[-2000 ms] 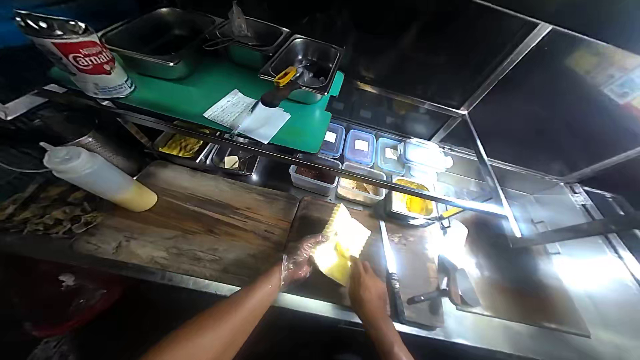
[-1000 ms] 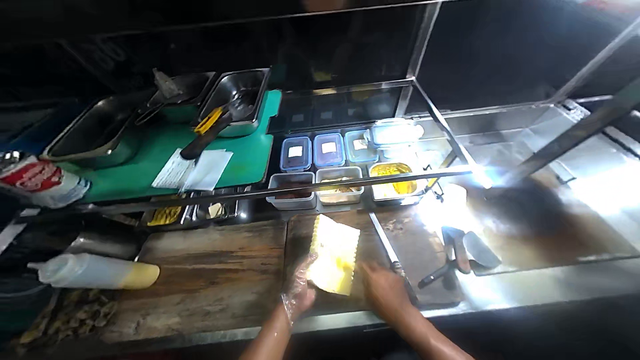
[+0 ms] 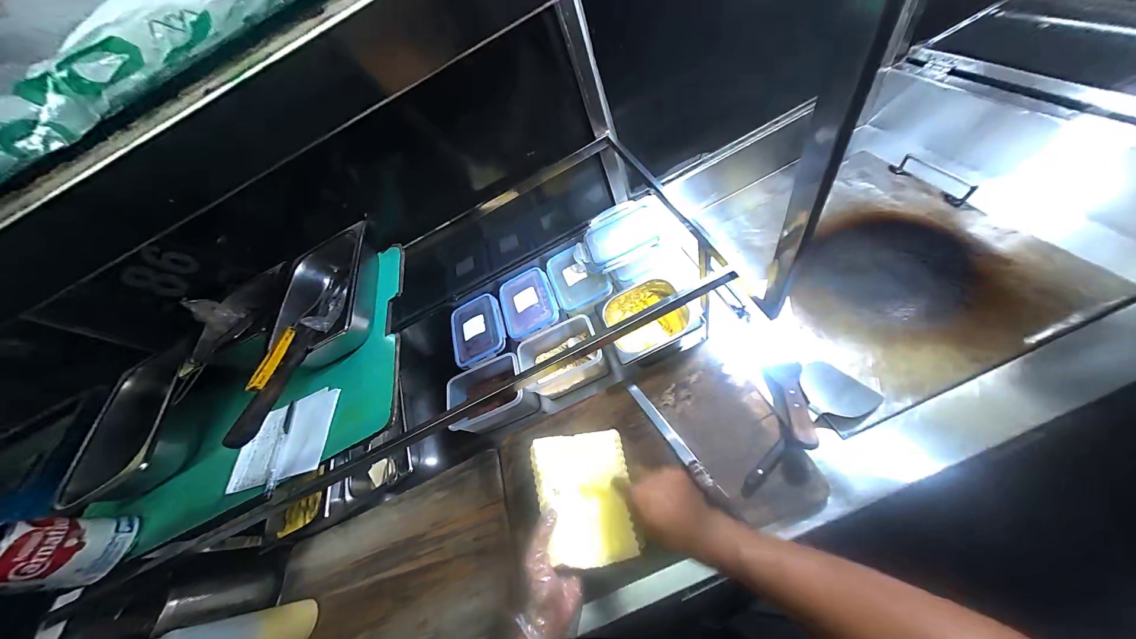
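My left hand (image 3: 552,581), in a clear plastic glove, holds a pale yellow slab with crinkled edges (image 3: 586,506) from below, near the front of the wooden board (image 3: 417,550). The slab looks like bread or dough; its exact kind cannot be told. My right hand (image 3: 666,506) is bare and blurred at the slab's right edge, its fingers partly hidden. A long knife (image 3: 670,430) lies just beyond my right hand. Scrapers with dark handles (image 3: 794,404) rest farther right.
Lidded tubs (image 3: 528,302) and open food containers (image 3: 564,355) stand behind a metal rail (image 3: 444,417). A griddle (image 3: 896,275) is at right. On the green board (image 3: 377,355) are steel pans (image 3: 328,293) and paper (image 3: 284,439). A squeeze bottle (image 3: 284,621) lies at lower left.
The view has swung toward the griddle and tilted. The slab stays in my left hand, and my right hand is now up against its right edge, where a second ago it was slightly apart.
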